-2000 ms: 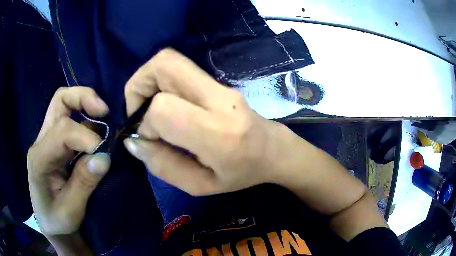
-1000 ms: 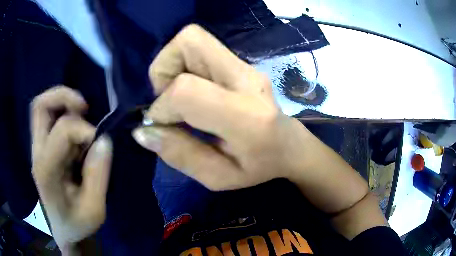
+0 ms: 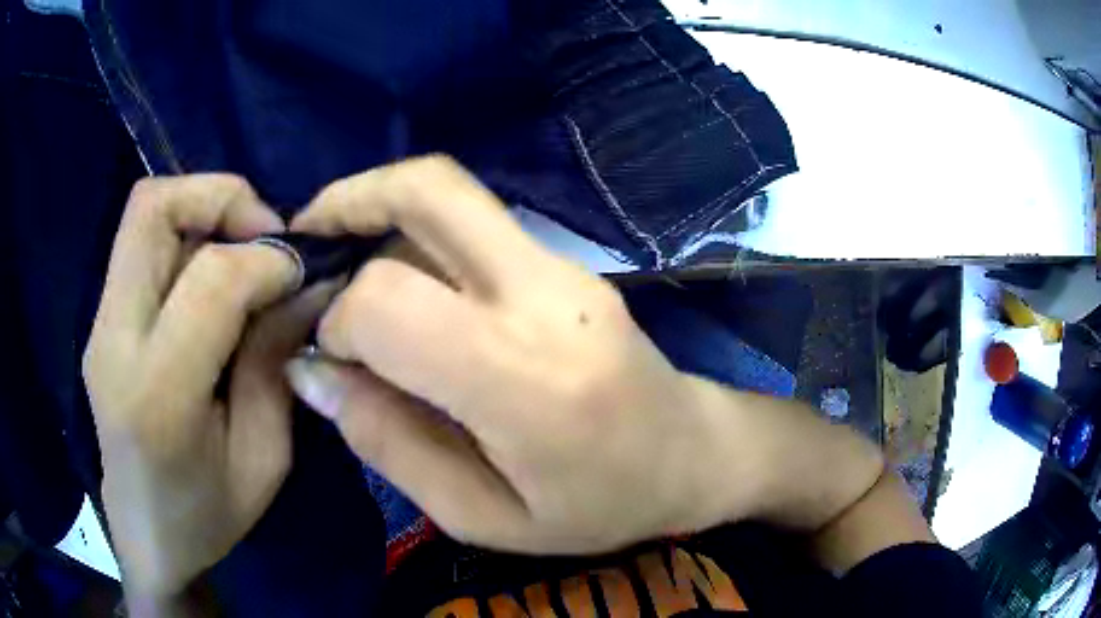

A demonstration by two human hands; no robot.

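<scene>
Dark navy denim [image 3: 362,85] hangs over the wearer's lap and onto the white table, with a pale seam line along its left edge. My left hand [image 3: 211,326] pinches a narrow dark folded edge [image 3: 326,256] of it; a pale strand loops over a left fingertip. My right hand [image 3: 471,362] is close beside it, its upper fingers at the same fold. A tiny silver glint shows between the right thumb and forefinger; the rest of that item is hidden. A squared denim end [image 3: 676,145] with pale stitch lines lies at the table edge.
The white table [image 3: 918,169] runs across the upper right. At the right, a red round item [image 3: 1000,361], a dark blue cylinder [image 3: 1026,414] and yellow items [image 3: 1032,316] sit on a white surface. A dark green basket [image 3: 1020,567] is at the lower right.
Both hands have come together at the fold. The squared denim end has shifted down to the table's front edge and covers the dark worn spot.
</scene>
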